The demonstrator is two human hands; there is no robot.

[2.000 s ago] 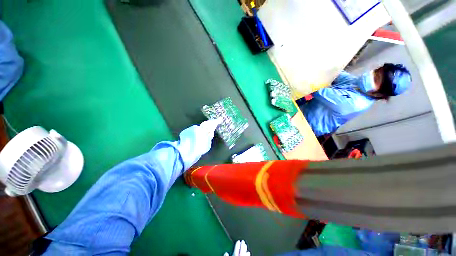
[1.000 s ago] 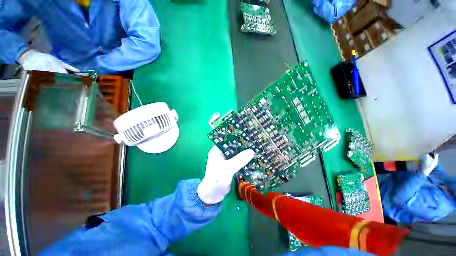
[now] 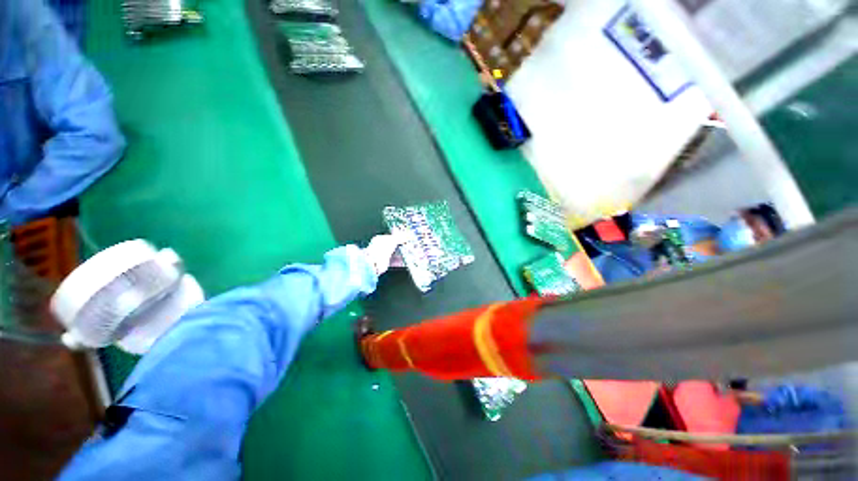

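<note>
A populated green circuit board [image 3: 430, 244] is over the dark conveyor belt [image 3: 353, 155], mid-view. My gloved left hand [image 3: 384, 252] grips its left edge, with the fingers partly hidden. I cannot tell whether the board rests on the belt or is just above it. My right hand is out of the picture; only a blue sleeve shows at the bottom edge.
A red-wrapped pole [image 3: 442, 343] crosses in front, partly over another board [image 3: 497, 395] on the belt. More boards [image 3: 320, 49] lie up the belt and beyond it [image 3: 544, 221]. A white fan [image 3: 127, 296] stands left. People in blue are left and right.
The board was held up large before me one second ago; it is now lower, at the belt, still in my left hand. The view has turned, and more boards show up the belt.
</note>
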